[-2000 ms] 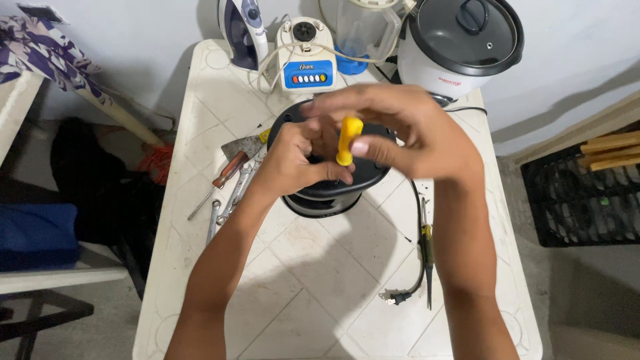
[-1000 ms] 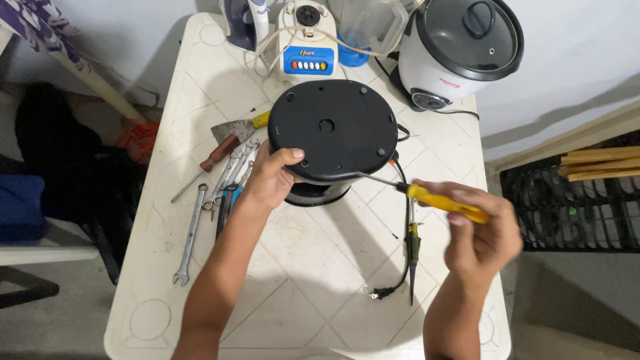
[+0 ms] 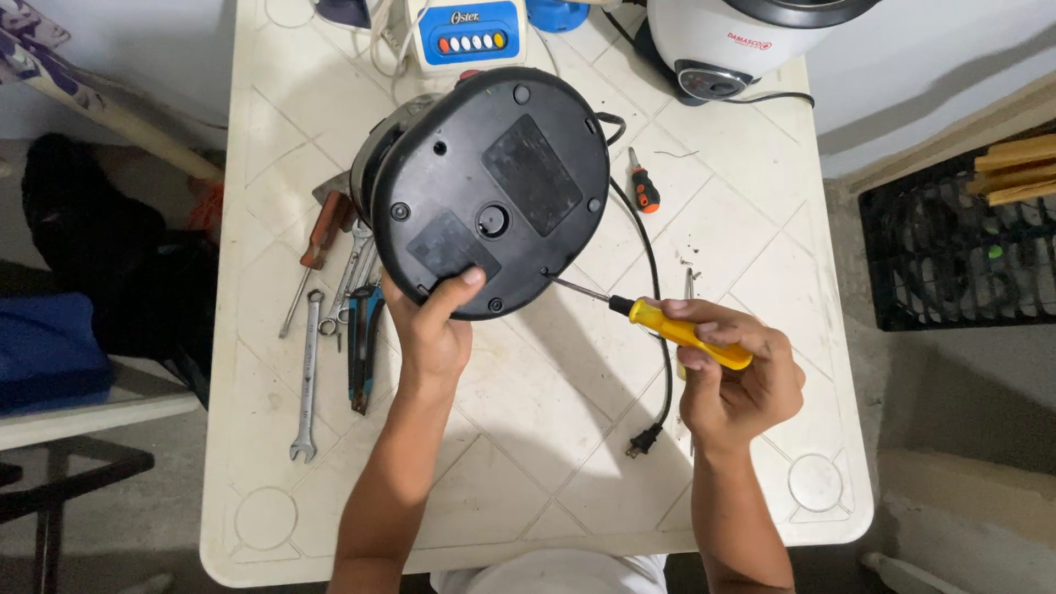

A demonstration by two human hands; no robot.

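My left hand [image 3: 435,326] grips the near left rim of a black appliance [image 3: 462,194], thumb on its underside, which is tilted up toward me. The underside shows screw holes, round feet and a round central recess. In my right hand [image 3: 738,375] is a yellow-handled screwdriver [image 3: 681,332], its tip at a small hole near the underside's lower right edge. A black cord with a plug [image 3: 643,441] runs down the table beside it. Whether a screw sits in that hole cannot be told.
Left on the white table [image 3: 528,569] lie a combination wrench [image 3: 308,379], pliers [image 3: 361,346], a red-handled screwdriver [image 3: 326,231] and more wrenches. A stubby screwdriver [image 3: 643,188] lies right. Behind stand a blender base [image 3: 469,37] and a rice cooker [image 3: 742,45].
The appliance's underside has turned and tilted further toward me since one second ago. Two seconds ago both hands were close together over it; my right hand is now out to the right with the screwdriver.
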